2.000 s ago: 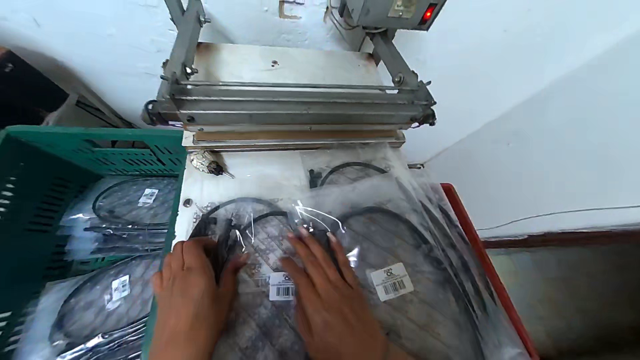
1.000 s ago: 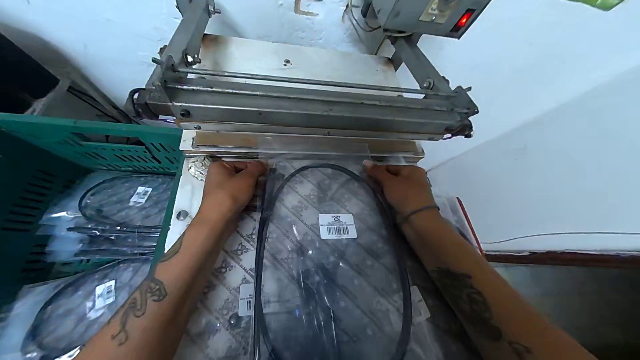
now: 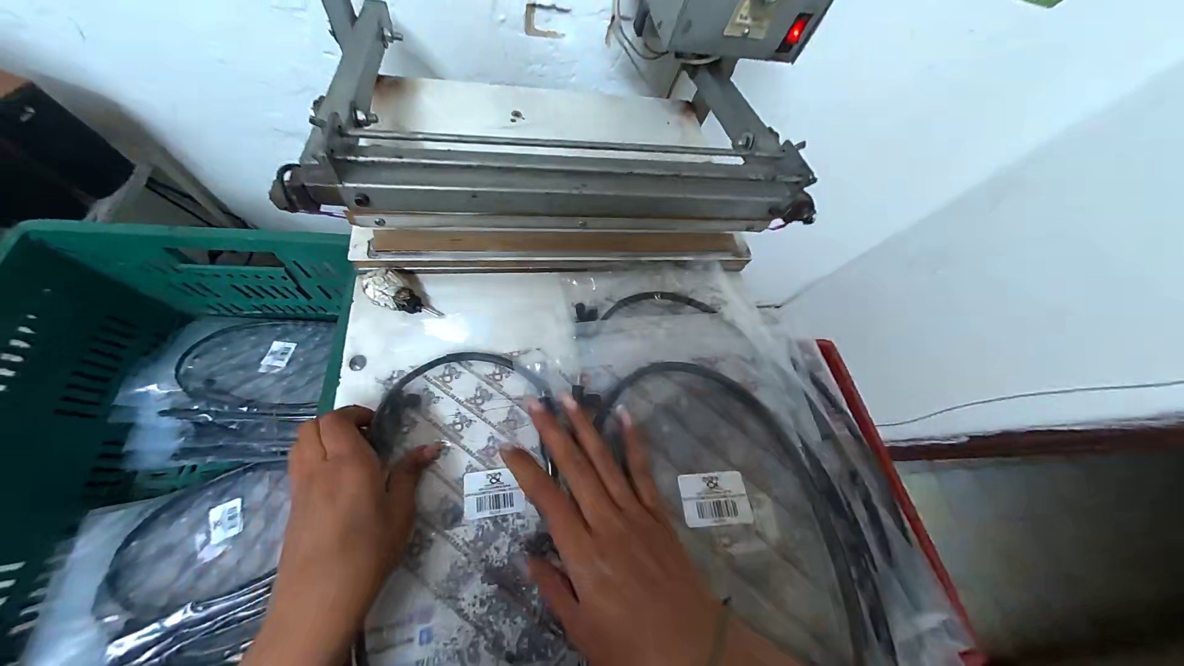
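A clear plastic bag (image 3: 462, 555) with a coiled black cable and a barcode label inside lies in front of the bar sealer (image 3: 555, 190). My left hand (image 3: 347, 499) is at its left edge, thumb over the bag and fingers at the side; whether it pinches the plastic is unclear. Flat and with fingers spread, my right hand (image 3: 610, 527) rests across this bag's right side and the edge of the bagged cable (image 3: 731, 425) beside it. The sealer's upper bar is raised above its lower sealing strip (image 3: 555, 243).
On the left, a green plastic crate (image 3: 185, 239) holds several bagged cables (image 3: 254, 365). A red edge (image 3: 897, 490) shows beside the stack of bags on the right. The sealer's control box (image 3: 731, 23) has a lit red switch. White walls stand behind and at right.
Both hands have drawn back from the sealing strip toward me. The bagged cable that lay centred between them a second ago is no longer there; the right hand now lies flat across bags.
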